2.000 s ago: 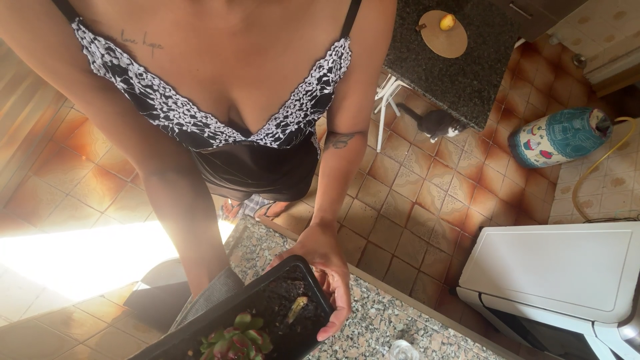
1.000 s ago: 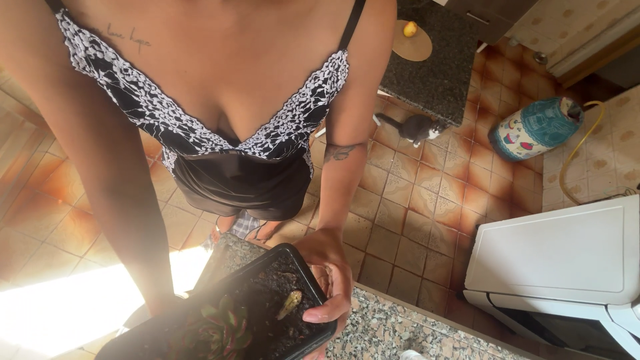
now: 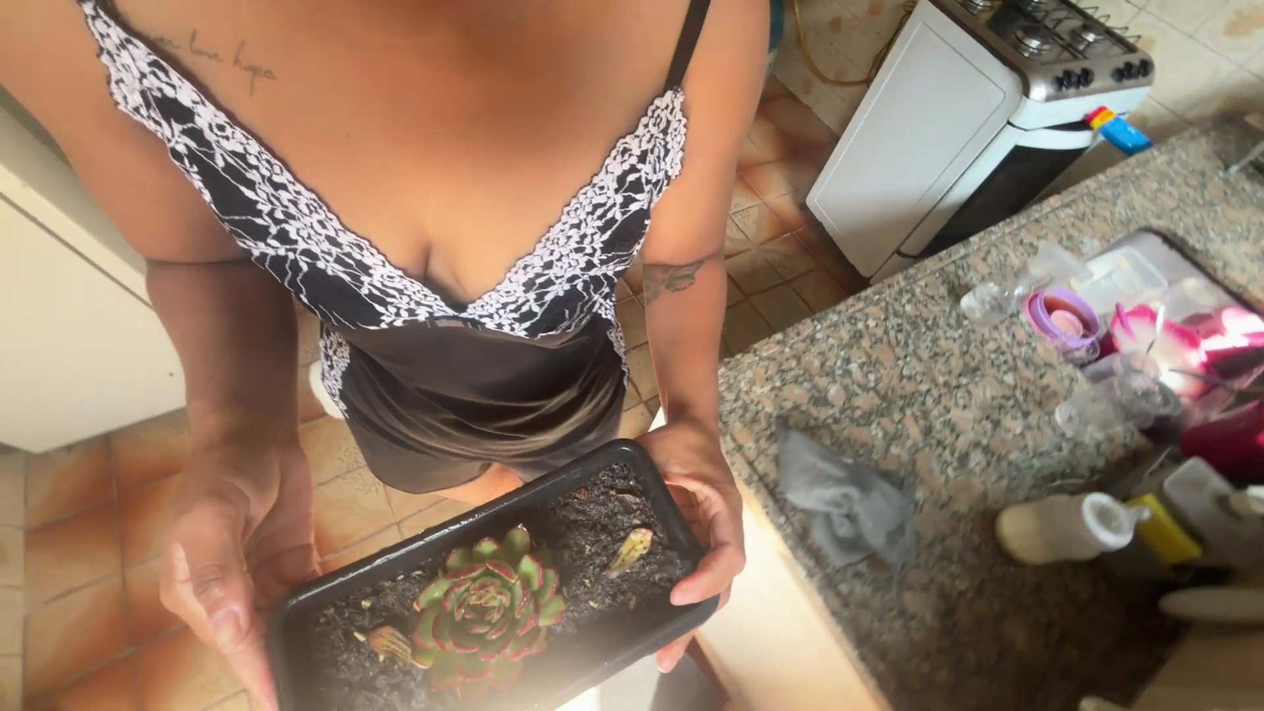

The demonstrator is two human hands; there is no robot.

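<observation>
A black rectangular planter (image 3: 449,541) is held between my two hands at the bottom middle, tilted in view. Dark soil fills it around a green succulent rosette (image 3: 489,612) with reddish leaf edges. A small yellowish cutting (image 3: 630,551) and a dry brownish one (image 3: 393,647) lie on the soil. My left hand (image 3: 699,513), at the right of the view, grips one end with its fingers at the rim. At the view's left, my right hand (image 3: 232,563) holds the opposite end. A crumpled grey cloth (image 3: 844,494) rests on the granite worktop, right of the planter.
The granite worktop (image 3: 948,415) fills the right side. On it are a baby bottle (image 3: 1066,526), a yellow sponge (image 3: 1168,528), a purple cup (image 3: 1062,321) and several pink and clear containers. A white stove (image 3: 948,128) stands behind it. Tiled floor (image 3: 148,513) shows at left.
The view has swung toward the worktop and its dishes. My right hand, hidden behind the planter earlier, now shows at the planter's end. My left hand keeps hold of the other end.
</observation>
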